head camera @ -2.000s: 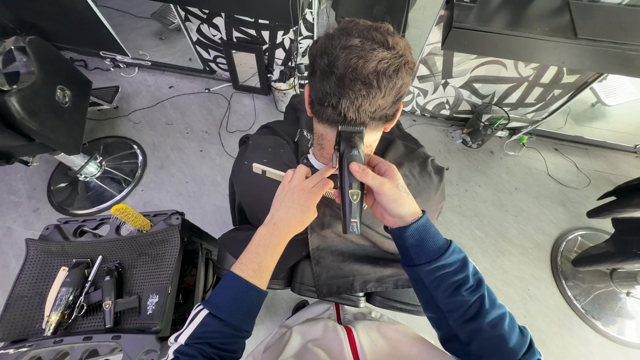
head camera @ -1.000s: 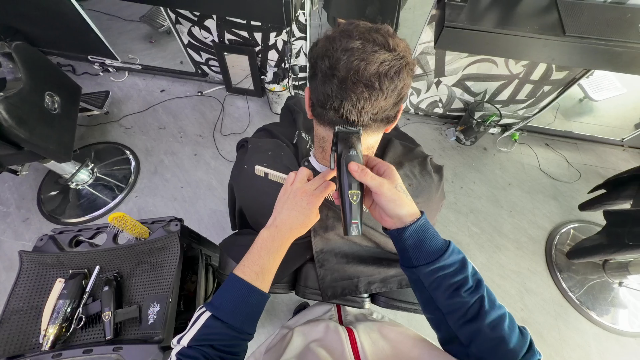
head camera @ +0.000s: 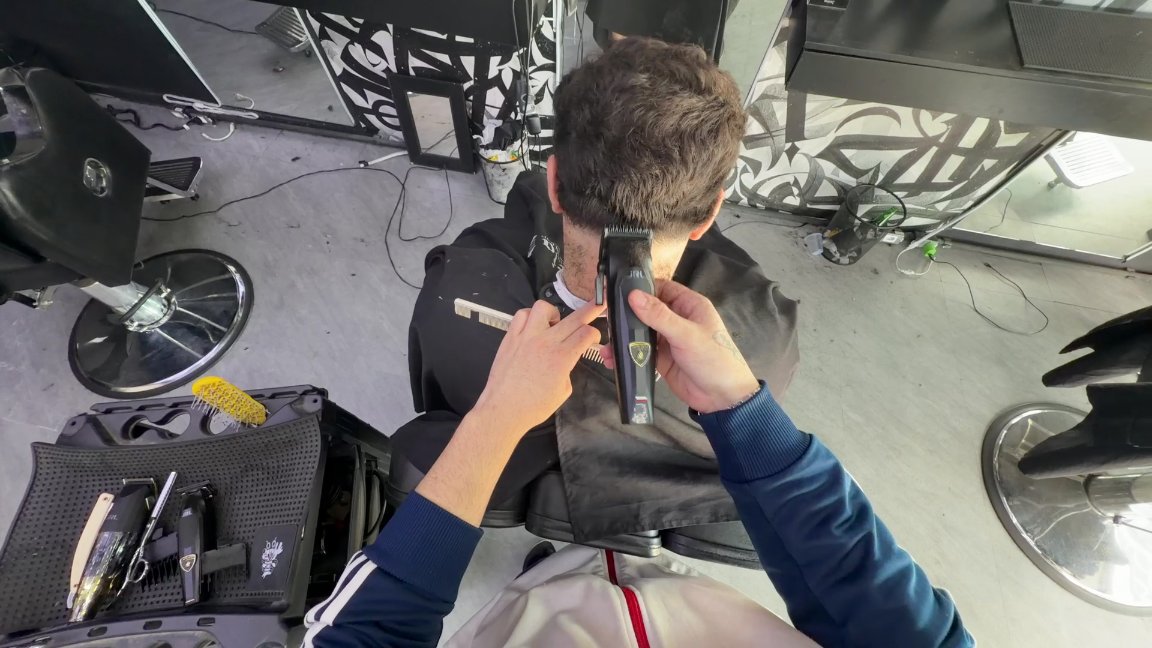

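Note:
My right hand [head camera: 700, 346] grips a black JRL hair clipper [head camera: 630, 324], held upright with its toothed blade at the nape of a seated person's head [head camera: 643, 135]. Dark hair covers the head, and a white neck strip [head camera: 567, 292] shows at the left of the neck. A light-coloured comb [head camera: 481, 313] lies across my left hand [head camera: 537, 364], held in it, with its teeth showing near the clipper. The fingertips of my left hand reach the clipper's side lever. A black cape [head camera: 477, 342] covers the person's shoulders and back.
At lower left, a tool trolley with a perforated black mat [head camera: 261, 468] bears clippers [head camera: 117, 549], a trimmer [head camera: 193, 549], scissors [head camera: 151, 531], a razor [head camera: 90, 544] and a yellow brush [head camera: 228, 401]. Barber chairs stand on round metal bases [head camera: 162, 337] at both sides. Cables [head camera: 297, 184] cross the floor.

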